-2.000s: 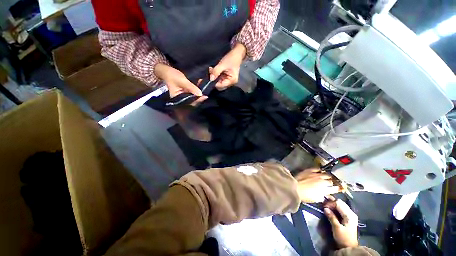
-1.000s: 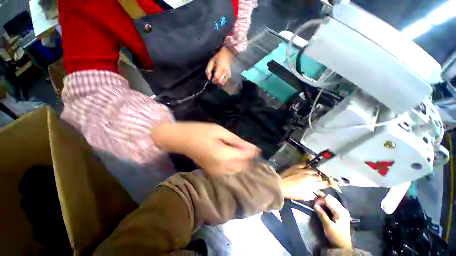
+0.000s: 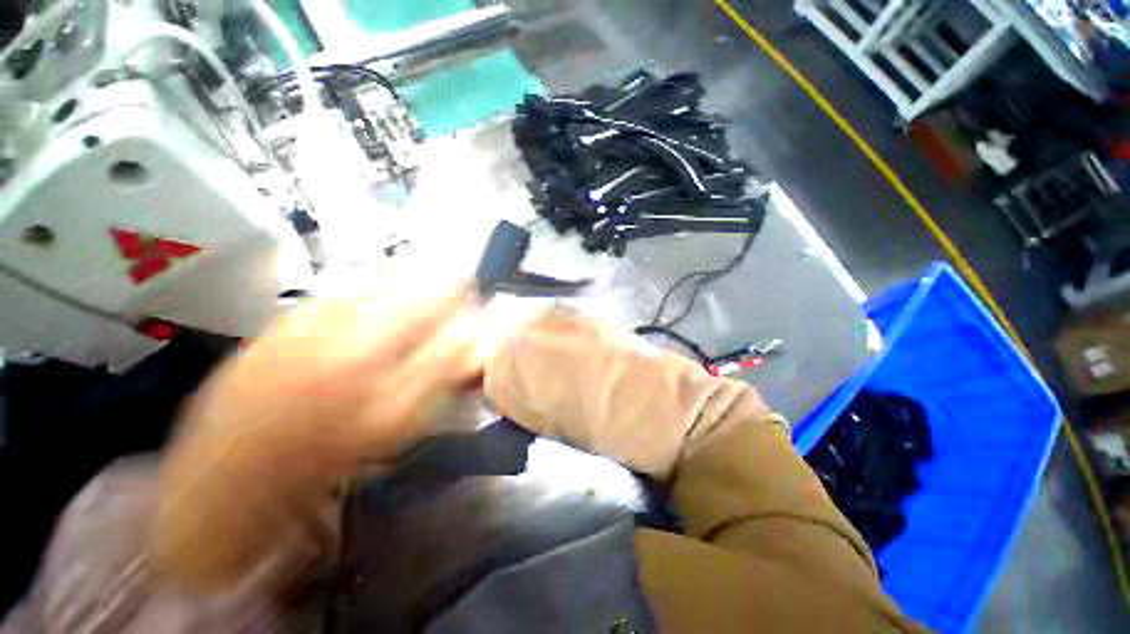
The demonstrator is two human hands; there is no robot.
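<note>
A black strap piece (image 3: 503,258) stands out beside the white sewing machine head (image 3: 118,211), over the brightly lit table. My right hand (image 3: 461,337) is blurred at the end of my tan sleeve, just below this piece; its grip is unclear. My left hand cannot be made out. A large blurred hand (image 3: 291,427) reaches in from the lower left; a pale pinkish sleeve behind it suggests another person. Another flat black strap (image 3: 477,448) lies below my right hand. A pile of black straps with white lines (image 3: 638,161) lies beyond.
A small red-marked metal tool (image 3: 747,357) lies near the table's right edge beside a thin dark cord (image 3: 675,297). A blue bin (image 3: 979,434) holding black pieces stands right of the table. A teal plate (image 3: 477,93) is behind. Black material (image 3: 74,415) lies at left.
The view has swung right, bringing the striped pile and blue bin into sight. My left hand has left clear view. The machine now appears at the left, with a blurred hand in front.
</note>
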